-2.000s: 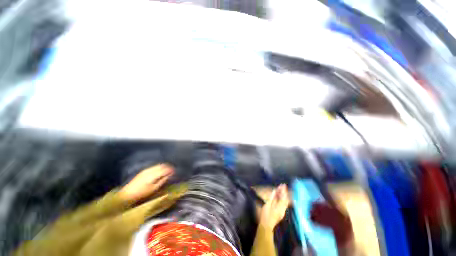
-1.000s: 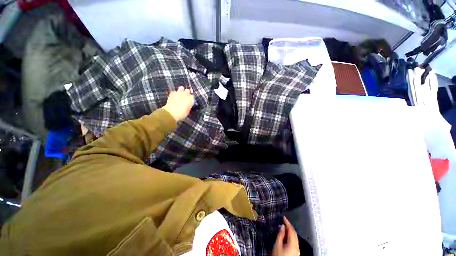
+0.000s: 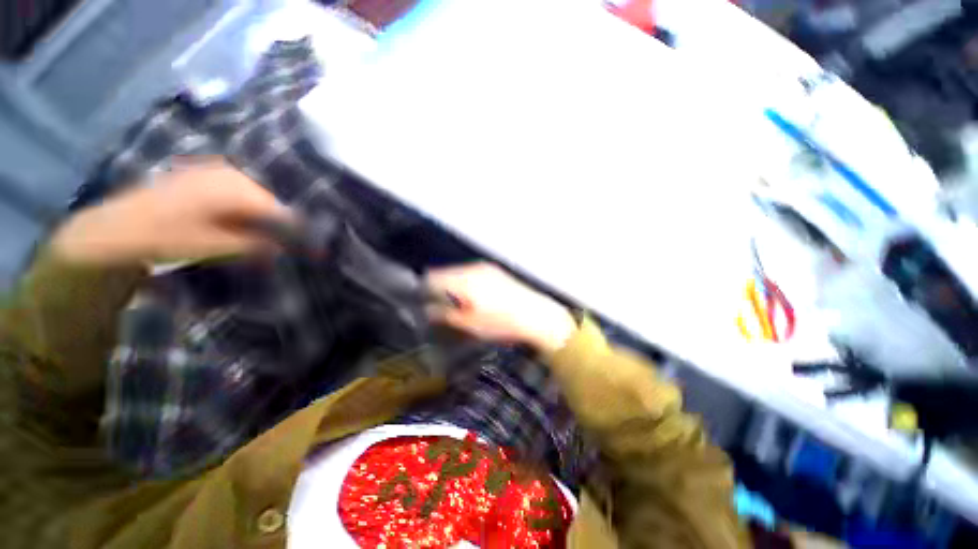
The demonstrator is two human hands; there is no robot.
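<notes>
The black, grey and white plaid garment [image 3: 161, 375] lies over my lap and runs up along the left edge of the table, blurred in places. My left hand [image 3: 177, 214] is over its upper left part, strongly blurred, with its fingers pointing right; its grip is unclear. My right hand [image 3: 488, 306] is closed on a dark part of the garment just off the table's near edge. Dark fabric stretches between the two hands.
The white table [image 3: 558, 150] slants down to the right. Scissors with red and yellow handles [image 3: 768, 313] lie on it at right. The sewing machine with a blue stripe [image 3: 831, 161] is beyond them. Black bars [image 3: 842, 370] and a small yellow ball [image 3: 904, 416] are near the right edge.
The view has swung right from the plaid pile towards the table. My right hand has come up from my lap and taken hold of the garment. The plaid garment now lies across my lap.
</notes>
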